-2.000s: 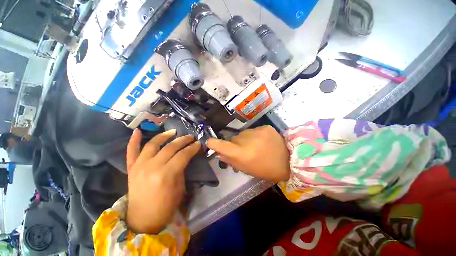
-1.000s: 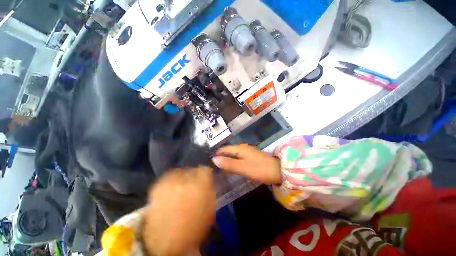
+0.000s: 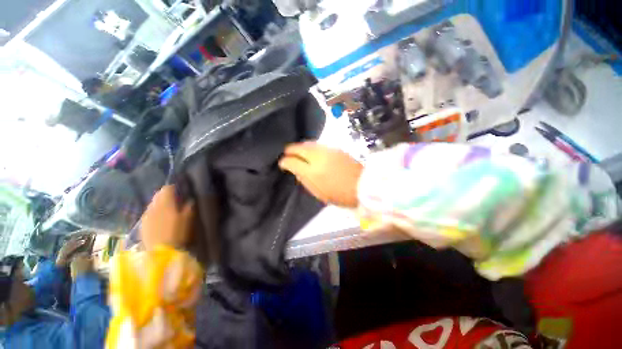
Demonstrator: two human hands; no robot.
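A dark grey garment piece [image 3: 249,184] with a pale dashed stitch line hangs over the front edge of the table, left of the needle area. My left hand [image 3: 167,218] is at its left side, blurred, with the fingers partly hidden by the cloth. My right hand [image 3: 324,172] is at its right side, fingertips on the cloth. The white and blue overlock machine [image 3: 361,61] stands behind. No cloth shows under its presser foot and needle area [image 3: 378,112].
The white table [image 3: 327,225] has a curved front edge. Two slim tools [image 3: 566,143] and a grey coiled strip [image 3: 567,94] lie at the right. More dark grey cloth is heaped at the left. A person in blue [image 3: 51,300] is at the lower left.
The view has swung left. The cloth has come away from the needle area and is now raised and spread in front of me, with stitching showing. My left hand has moved left, away from my right.
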